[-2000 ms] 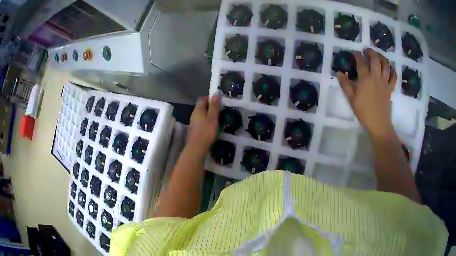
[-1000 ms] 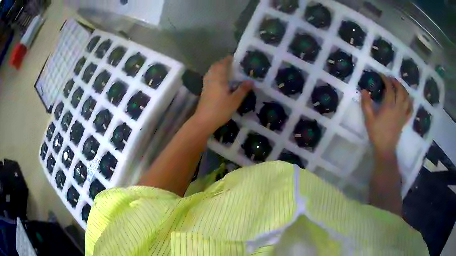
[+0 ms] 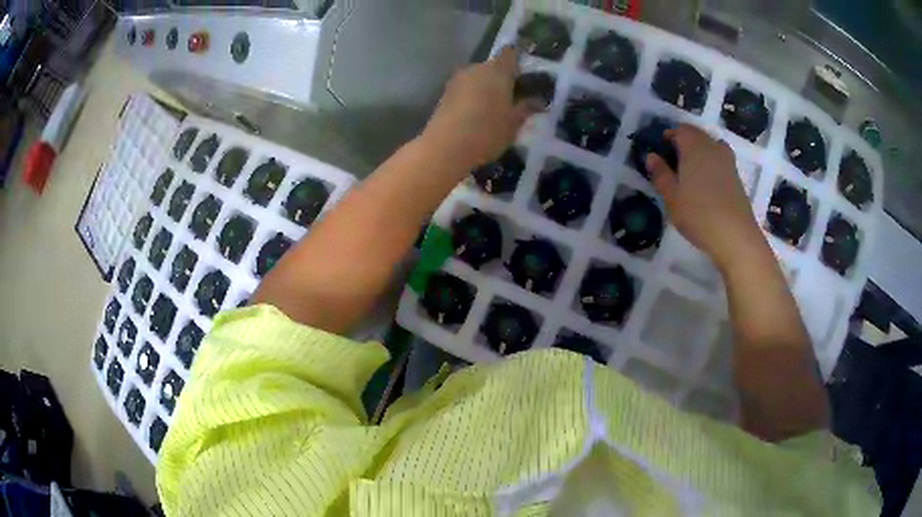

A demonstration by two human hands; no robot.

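A white foam tray (image 3: pixel 412 311) with a grid of square pockets lies at a slant in front of me. Many pockets hold round black parts (image 3: pixel 637 220); several at the lower right are empty. My left hand (image 3: pixel 477 113) is at the tray's upper left, fingertips around a black part (image 3: pixel 534 89) in the first column. My right hand (image 3: pixel 698 182) has its thumb and fingers closed on another black part (image 3: pixel 652 141) in the second row. The right hand hides the neighbouring pocket. A green tape marker (image 3: pixel 433 257) is on the tray's left edge.
Stacked foam trays (image 3: pixel 339 182) full of black parts stand at the left, partly behind my left forearm. A white gridded sheet or tray (image 3: pixel 131 187) lies beyond them. A machine panel (image 3: pixel 273 50) with buttons is at the upper left. A red-and-white object (image 3: pixel 40 167) is at far left.
My left hand has moved from the tray's left edge up to a part in the first column. My right hand has shifted left to another part. The green marker is now uncovered.
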